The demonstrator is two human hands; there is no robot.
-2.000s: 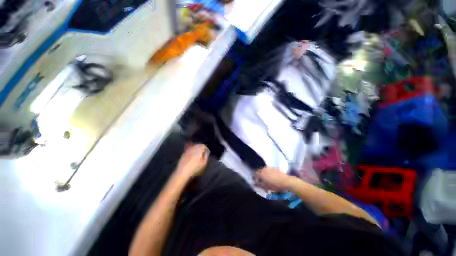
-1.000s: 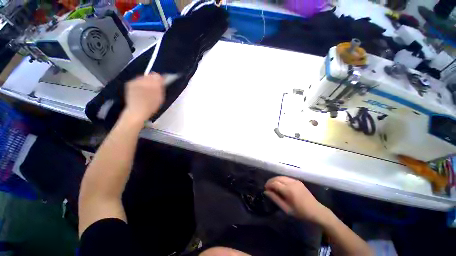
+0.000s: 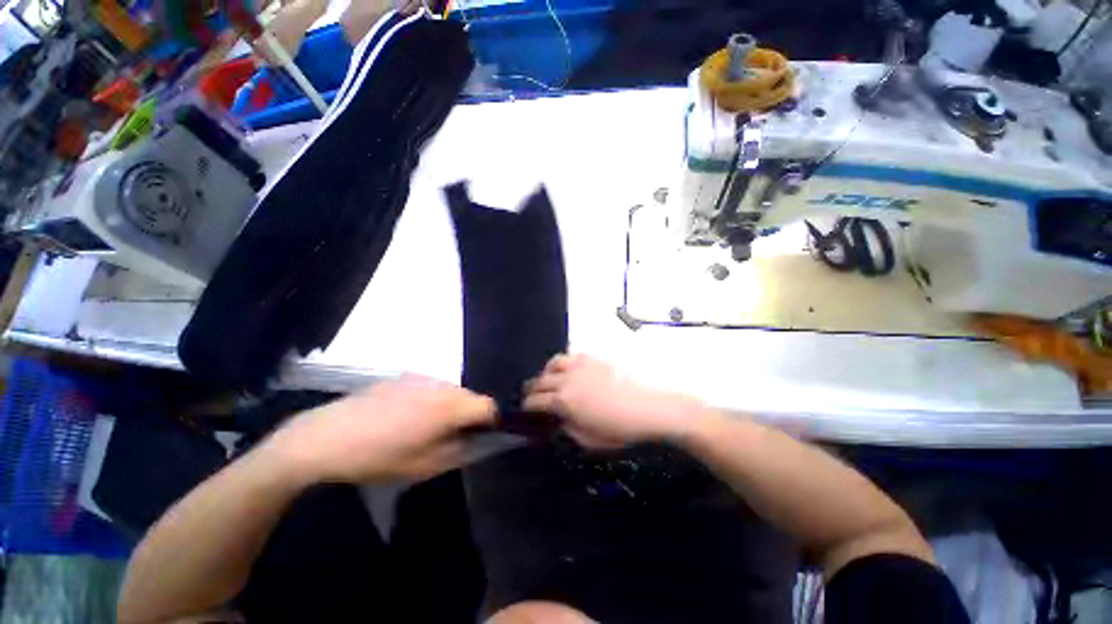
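Observation:
A black cut piece lies on the white table with its notched far end pointing away from me. Its near end is at the table's front edge. My left hand and my right hand both hold that near end, one at each side. A long black stack of cut pieces with white edges lies to the left. The sewing machine stands to the right, with black-handled scissors under its arm.
Another machine stands at the far left. An orange cloth lies at the right of the bed. A yellow-orange thread cone sits on the machine. A blue crate is at the lower left, and blue bins are behind the table.
The view has swung from the lap and scraps to the table. My left hand has come back from the stack, my right hand has come up, and both now hold the black piece.

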